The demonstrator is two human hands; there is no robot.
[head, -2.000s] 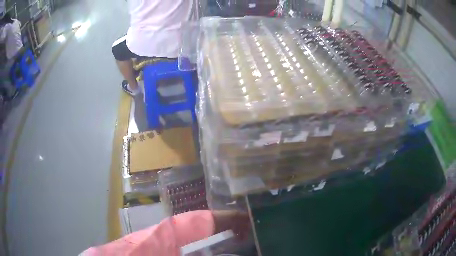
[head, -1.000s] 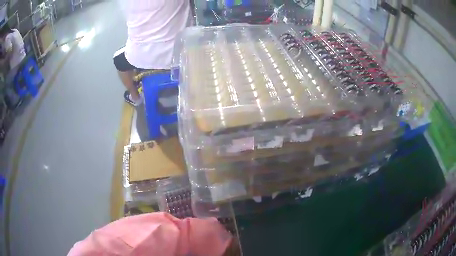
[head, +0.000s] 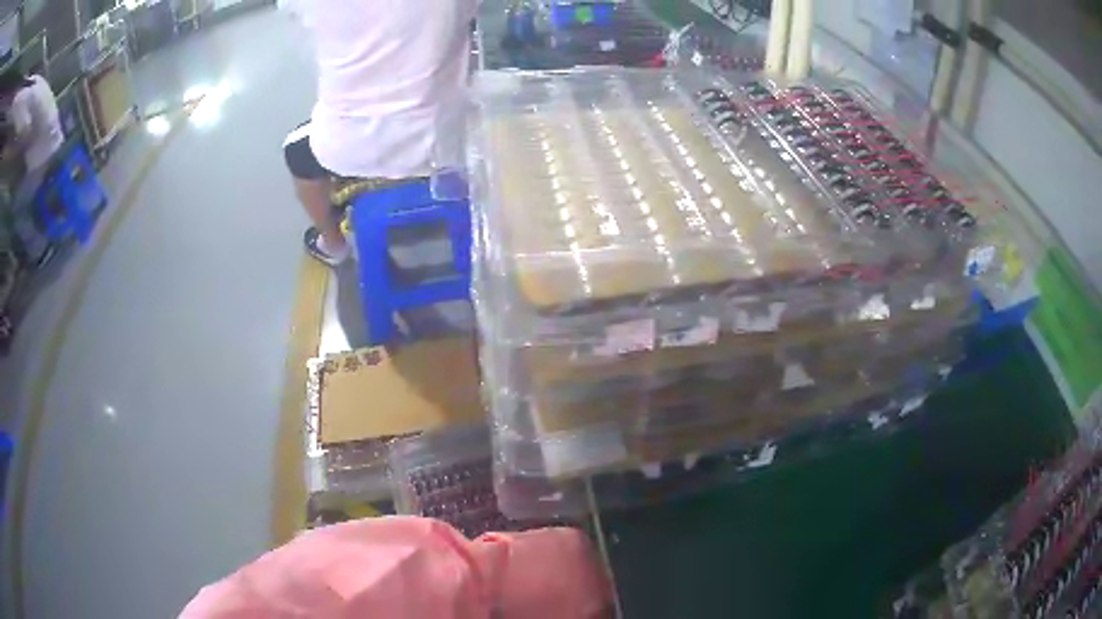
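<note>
A tall stack of clear blister trays (head: 725, 351) stands on the green mat (head: 773, 532). Rows of small dark speaker units (head: 846, 151) with red wires fill the right part of the top tray; its left rows are empty over tan board. A pink sleeve (head: 399, 574) shows at the bottom edge, near the stack's front left corner. Neither of my hands is visible; both are out of the picture or hidden.
Another tray with speaker units (head: 1051, 544) lies at the lower right. Lower left, a cardboard piece (head: 393, 399) lies on stacked trays beside the bench. A person in a white top (head: 381, 91) sits on a blue stool (head: 417, 260). The grey aisle (head: 169, 363) runs along the left.
The white strip beside the pink sleeve two seconds ago is no longer visible. The sleeve now reaches further right along the bottom edge. The view has shifted slightly.
</note>
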